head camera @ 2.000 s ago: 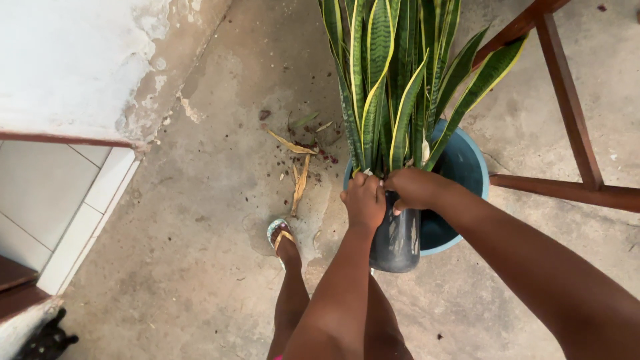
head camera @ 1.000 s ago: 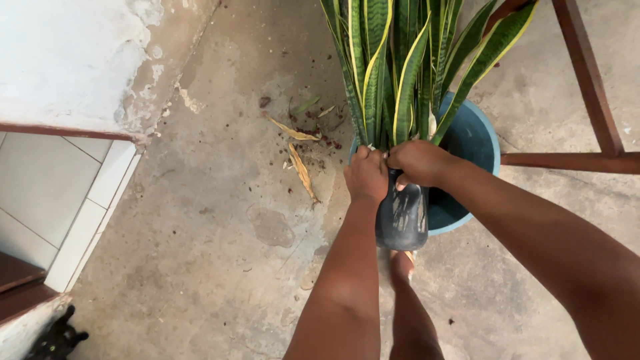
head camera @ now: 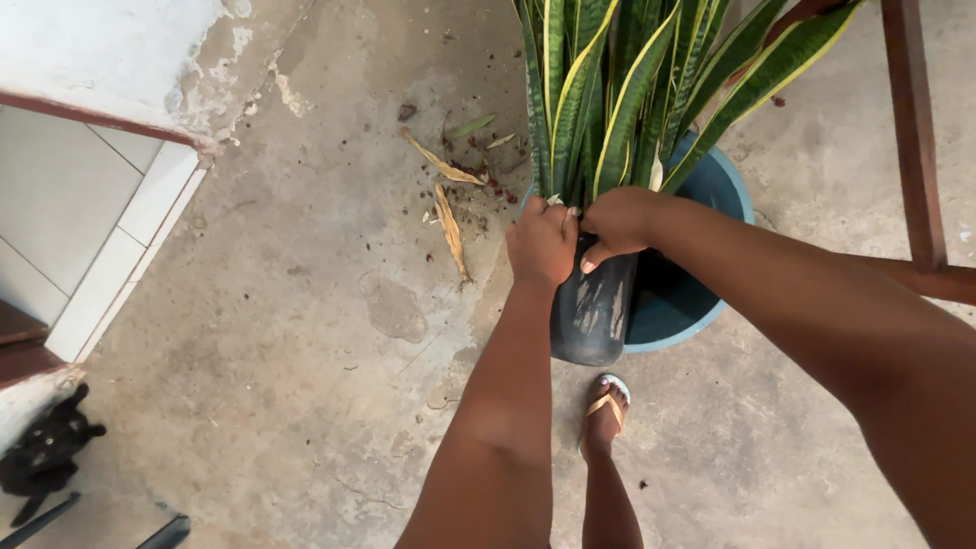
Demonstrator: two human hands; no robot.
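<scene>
Both hands grip the top rim of a black plastic plant pot (head camera: 591, 313), which holds a tall snake plant (head camera: 610, 91) with yellow-edged leaves. My left hand (head camera: 543, 240) is closed on the rim's left side. My right hand (head camera: 621, 221) holds the right side, its thumb down over the outside of the pot. The pot is tilted, its base toward me, and overlaps the left part of a round blue tub (head camera: 732, 183). The soil in the pot is hidden by hands and leaves.
Dry yellow leaves (head camera: 451, 229) and dark debris lie on the concrete floor (head camera: 305, 343) left of the plant. A wooden frame (head camera: 915, 137) stands at right. A sandalled foot (head camera: 606, 412) is below the pot. A black cat (head camera: 49, 450) sits at lower left, by a tiled doorstep (head camera: 122, 229).
The sandalled foot, left of the pot two seconds ago, is now below it. Both hands have kept their hold on the pot. More of the cat shows.
</scene>
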